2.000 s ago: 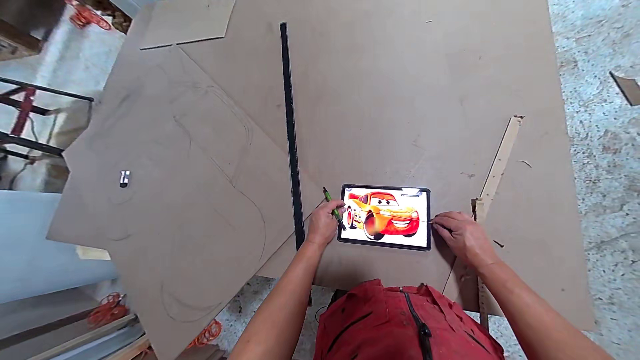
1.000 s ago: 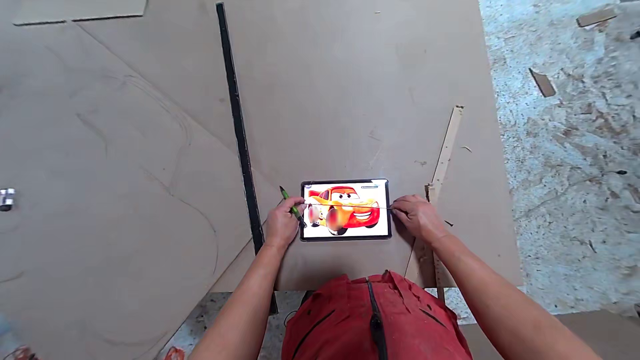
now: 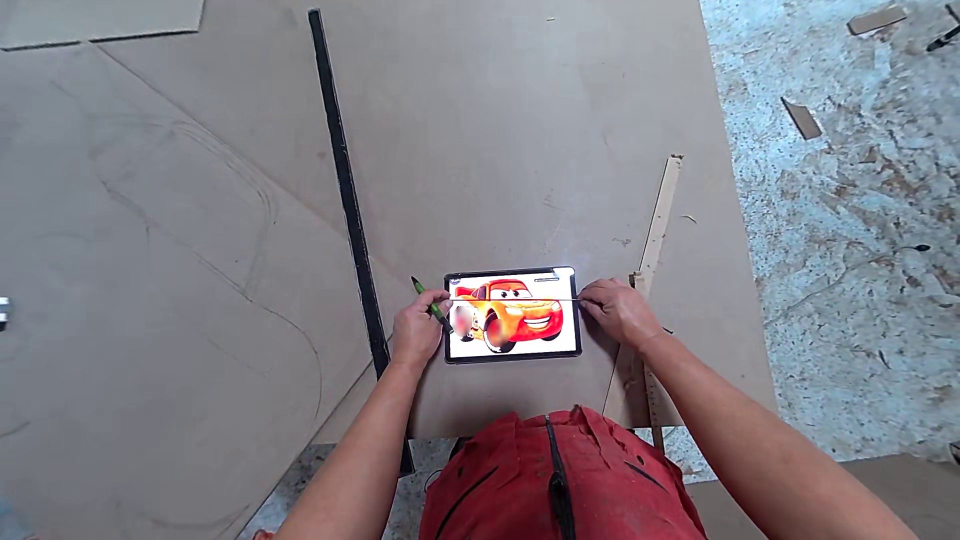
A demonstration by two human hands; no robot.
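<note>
A tablet point(image 3: 517, 349) lies flat on a large brown board point(image 3: 510, 150), its lit screen showing a red cartoon car. A thin string point(image 3: 517, 300) runs taut and level across the screen. At the tablet's left edge my left hand point(image 3: 420, 326) holds one end of it, along with a green marker point(image 3: 437, 309) that points up and left. My right hand point(image 3: 616, 309) pinches the other end at the tablet's right edge.
A long black strip point(image 3: 349, 199) lies left of the tablet, and a pale wooden strip point(image 3: 660, 217) lies right of it. Another board point(image 3: 187, 300) with pencilled curves covers the left side. Offcuts point(image 3: 802, 118) are on the speckled floor.
The thin string now shows higher on the tablet's screen than a second ago, with both hands a little higher beside the tablet. The view has shifted to the right.
</note>
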